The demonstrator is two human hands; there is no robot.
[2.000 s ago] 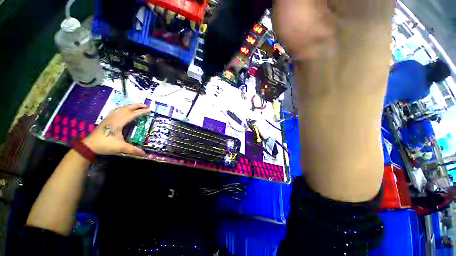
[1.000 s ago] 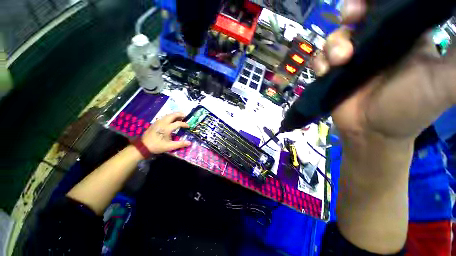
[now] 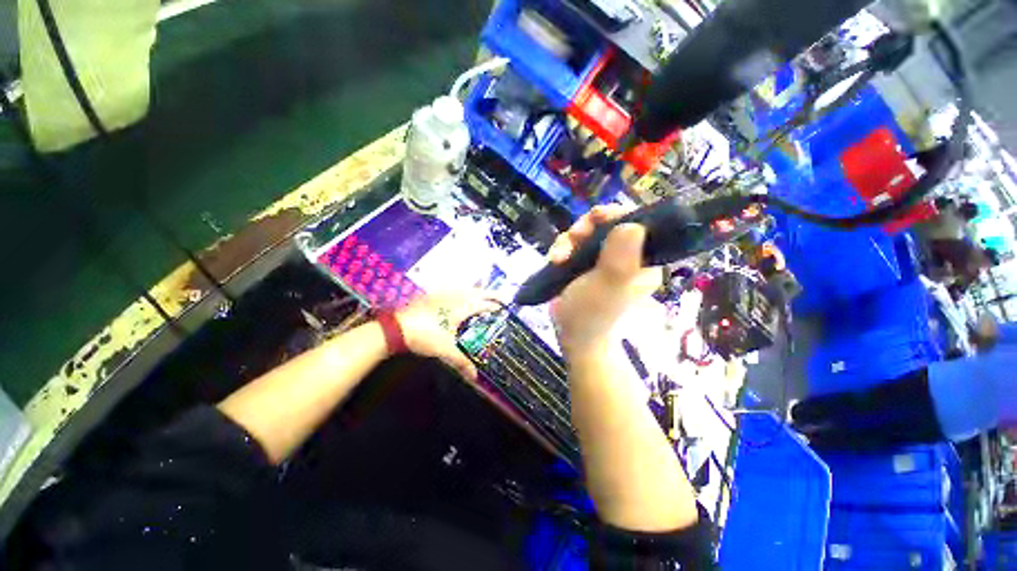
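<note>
The open black electronic unit (image 3: 533, 385) lies on the printed purple, white and pink sheet (image 3: 368, 268), with its green circuit board (image 3: 476, 336) at the upper left end. My left hand (image 3: 437, 326) rests at that green end; its fingertips are hard to make out. My right hand (image 3: 602, 281) is shut around the black electric screwdriver (image 3: 625, 248), whose front end points down left towards the green end. A cable runs from its rear end. Whether its tip touches the unit cannot be told. My right hand and forearm hide part of the unit.
A translucent squeeze bottle (image 3: 435, 156) stands at the back left. Blue and red parts bins (image 3: 608, 95) are behind. A second large dark tool (image 3: 725, 67) hangs at the top. Blue crates (image 3: 769, 474) stand at right, where another person's sleeve (image 3: 970, 398) reaches in.
The view has turned and shifted. My right hand has brought the electric screwdriver away from the camera, from the wired end to the green end. My left hand stays at the green end.
</note>
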